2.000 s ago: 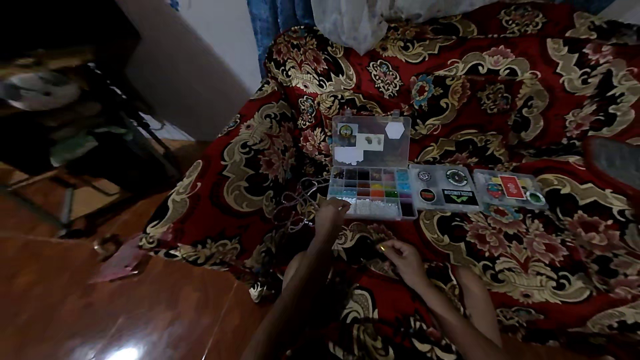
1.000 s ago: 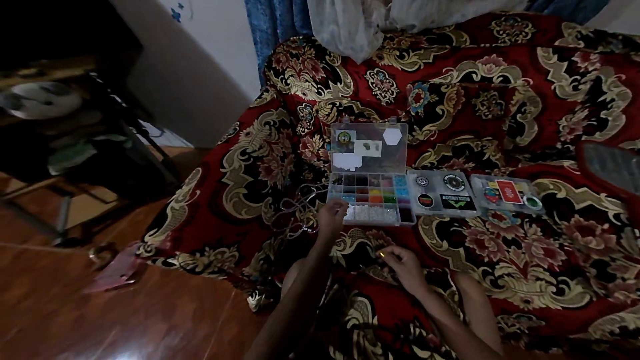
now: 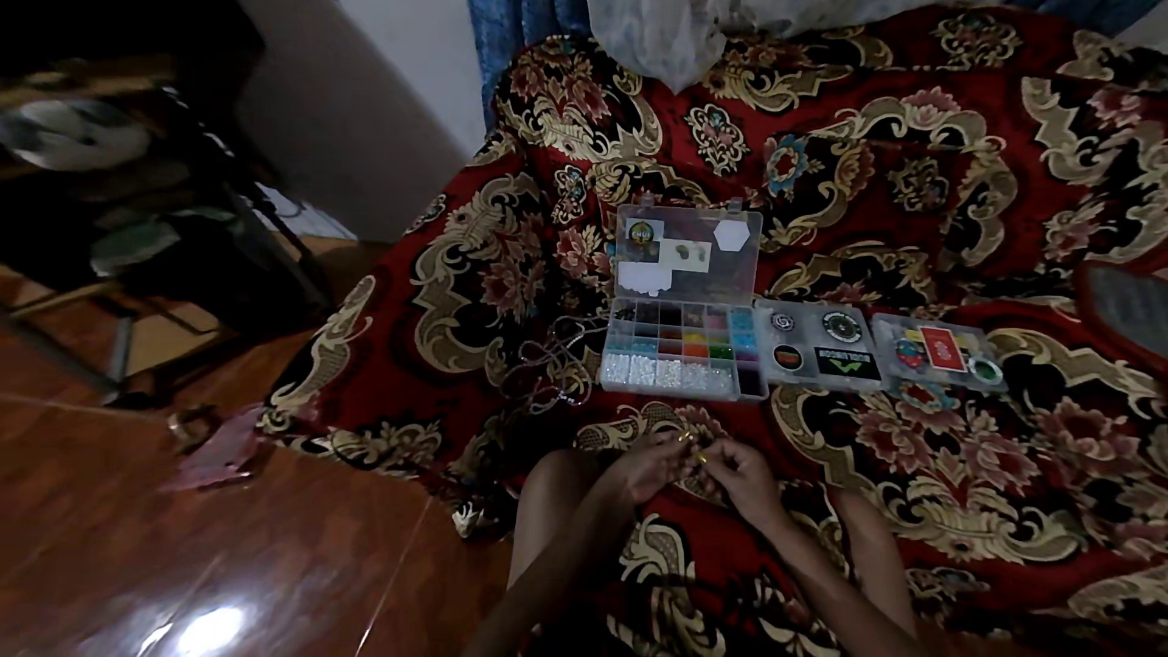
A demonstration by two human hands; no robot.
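Note:
My left hand (image 3: 650,467) and my right hand (image 3: 737,473) meet at the fingertips over my lap, just in front of an open compartment box (image 3: 684,392). Small gold-coloured spots show at the fingers of both; whether these are nails or small pieces is not clear. Anything finer between the fingertips is too small to tell. Beads of several colours fill the box's compartments, with clear or white beads (image 3: 671,372) in the front row. Its transparent lid (image 3: 689,283) stands raised, with stickers on it. Left of the box lie looped strands (image 3: 552,365), seemingly beaded.
Two closed plastic cases, one with round stickers (image 3: 817,342) and one with a red card (image 3: 944,349), lie right of the box. A patterned red cover (image 3: 912,438) drapes the sofa. A dark flat object (image 3: 1127,306) is at the right edge. A metal-framed stand (image 3: 137,347) is at left.
My left hand has moved from the front left of the bead box back to my lap, where it now meets my right hand.

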